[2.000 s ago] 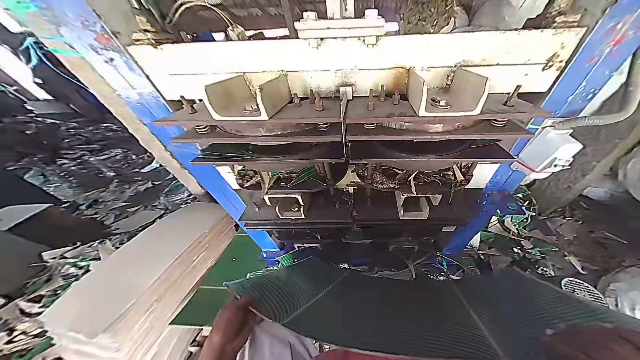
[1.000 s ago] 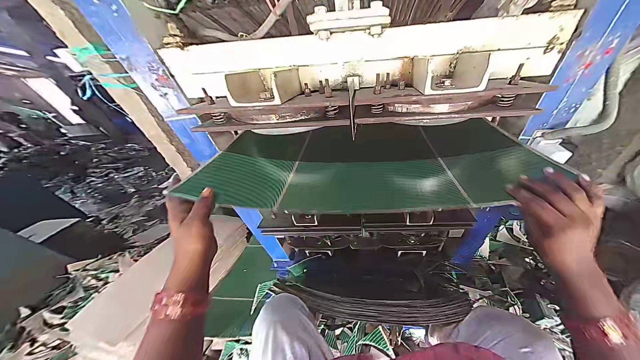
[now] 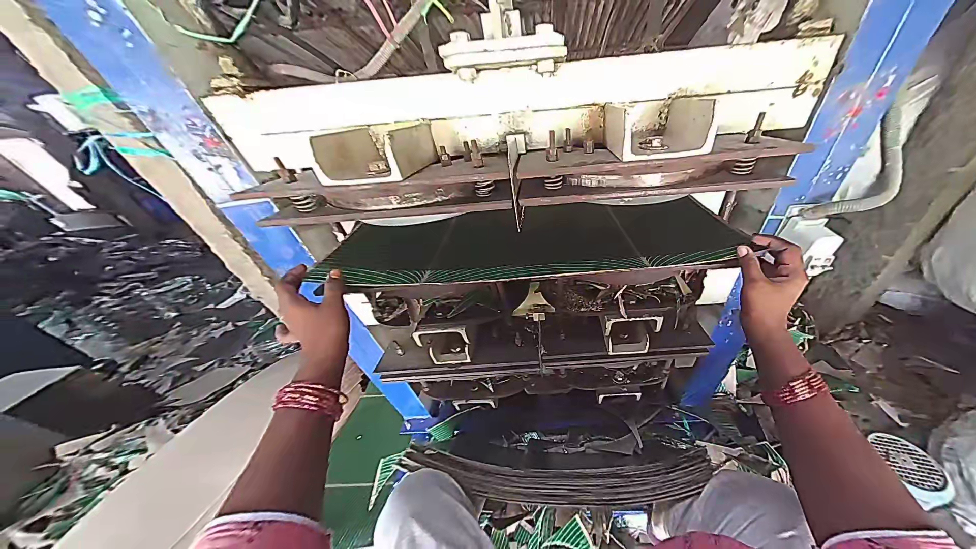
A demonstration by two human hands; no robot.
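Observation:
A wide dark green sheet with leaf-like lines [image 3: 534, 242] lies across the opening of a press, under its upper plate [image 3: 648, 187]. At its left corner my left hand [image 3: 316, 316] is closed, thumb on top and fingers by the edge. The right corner is pinched between the thumb and fingers of my right hand [image 3: 770, 286]. Round die parts show under the upper plate, partly hidden by the sheet. Lower plates [image 3: 557, 358] with channel brackets and green scraps sit beneath.
Blue posts [image 3: 854, 99] flank the press. Before my knees hangs a curved stack of dark sheets [image 3: 564, 476]. Pale boards [image 3: 198, 450] lean at lower left beside a green sheet [image 3: 362, 442]. Scraps [image 3: 183, 305] litter the ground; a conduit and white box [image 3: 812, 240] are at right.
From being held low near my lap, the green sheet was lifted, and it now lies flatter and farther into the press opening. Both hands have moved forward with it.

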